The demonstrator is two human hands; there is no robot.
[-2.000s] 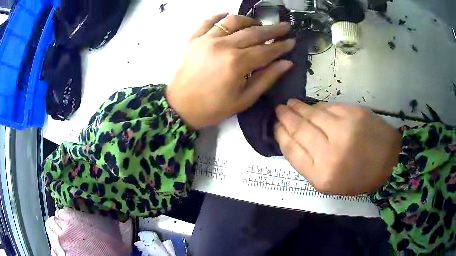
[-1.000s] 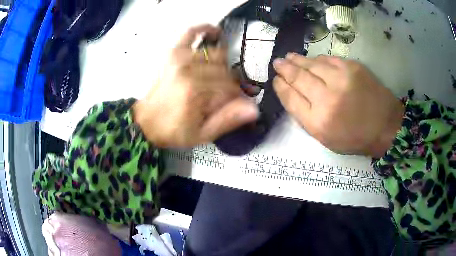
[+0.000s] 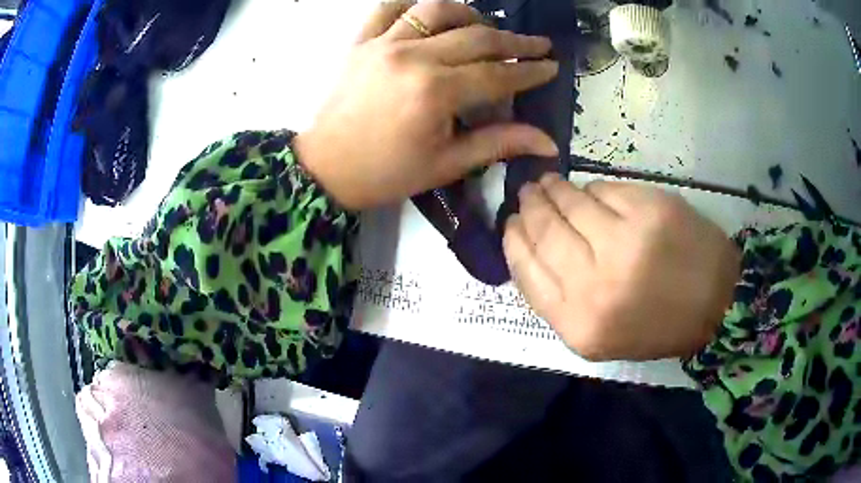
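A dark fabric band (image 3: 543, 104) runs down from the machine's needle area at the top and bends back to the left in a loop. Zipper teeth (image 3: 447, 209) show as a pale line on its left part. My left hand (image 3: 425, 104) lies flat across the band's upper part, fingers pointing right, a ring on one finger. My right hand (image 3: 618, 264) presses its fingertips on the band's lower part, close below my left thumb. The needle and presser foot cannot be made out. A cream ribbed knob (image 3: 638, 30) stands right of the band.
A blue bin (image 3: 38, 113) is at the upper left, with a heap of dark pieces (image 3: 118, 141) beside it. Dark lint specks lie right of the knob. A thin dark pointed tool (image 3: 814, 200) lies at far right. A ruler scale (image 3: 510, 323) runs along the table's near edge. White scraps (image 3: 288, 445) lie below.
My left hand has moved up and right, back onto the band. My right hand has moved slightly down. The band's lower loop has shifted right and shows zipper teeth.
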